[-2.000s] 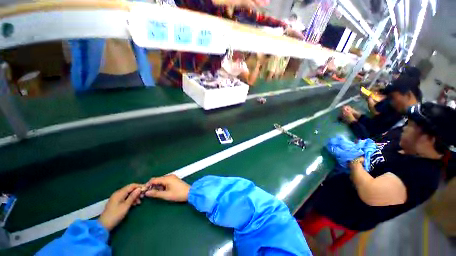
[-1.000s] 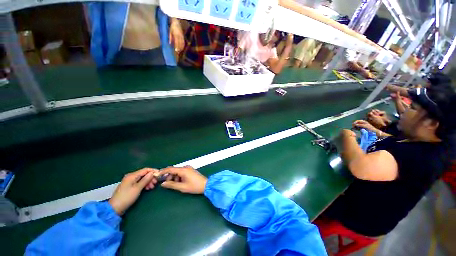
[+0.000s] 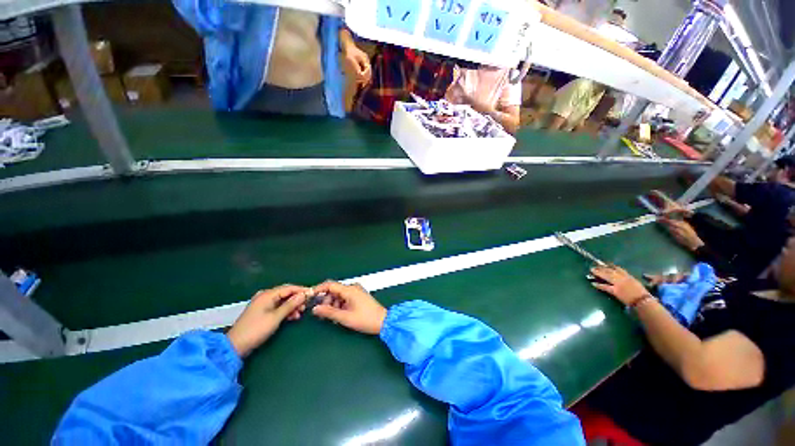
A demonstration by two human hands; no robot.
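My left hand [image 3: 270, 315] and my right hand [image 3: 350, 305] meet fingertip to fingertip above the pale guide rail [image 3: 436, 266]. Between them they pinch a small component [image 3: 311, 300], dark and pale, mostly hidden by the fingers; its exact kind cannot be told. Both arms wear blue sleeves. A white device housing [image 3: 418, 233] with a window opening and blue and dark parts lies singly on the dark green conveyor belt [image 3: 218, 253], beyond the rail and right of my hands.
A white parts bin [image 3: 453, 152] full of white and dark pieces stands at the far rail, a small part [image 3: 516, 172] beside it. A neighbour's hand [image 3: 621, 286] is near a thin metallic strip [image 3: 580, 249] at right. White shells [image 3: 19, 139] lie far left. Upright posts [image 3: 87, 87] support the shelf.
The view has turned left, so the scene shifts right in the picture. My hands stay together on the small component. The neighbour's hand now reaches to the metallic strip's near end.
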